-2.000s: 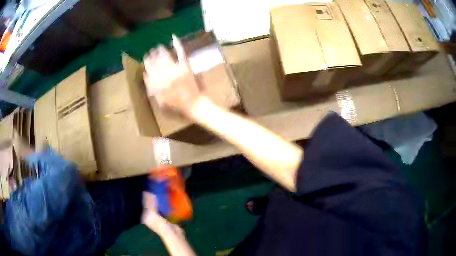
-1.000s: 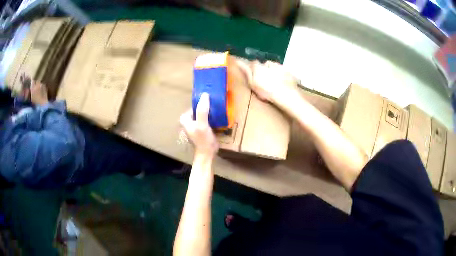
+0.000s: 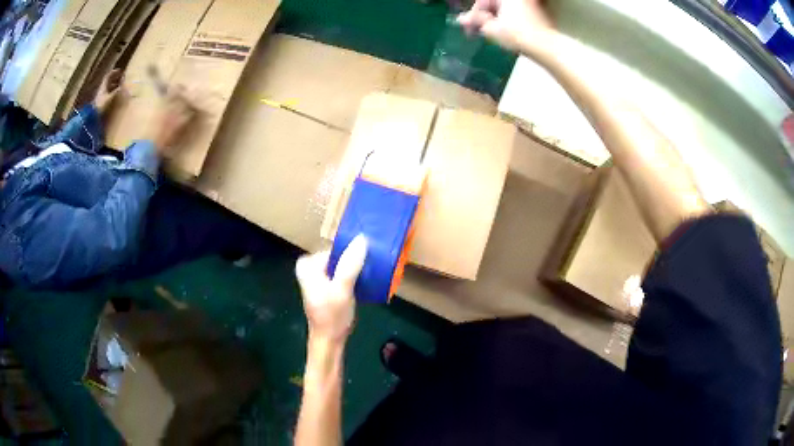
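A closed brown carton lies on the cardboard-covered bench in front of me, with a centre seam between its two top flaps. My left hand grips a blue and orange tape gun, thumb on its blue side. The gun's upper end overlaps the carton's near left part; whether it touches is unclear. A shiny pale area shows on the carton by the gun; I cannot tell if it is tape. My right hand is raised beyond the carton at the top edge, fingers partly curled and apart, with nothing visible in it.
More cartons stand at the right, partly behind my right arm. A pale board lies beyond the bench. At the left, a person in a denim jacket handles flattened cartons. An open waste carton stands on the green floor.
The tape gun has moved down toward the carton's near edge. My right hand has left the carton and moved up and away. Earlier, it pressed on a carton while the gun was beside the bench.
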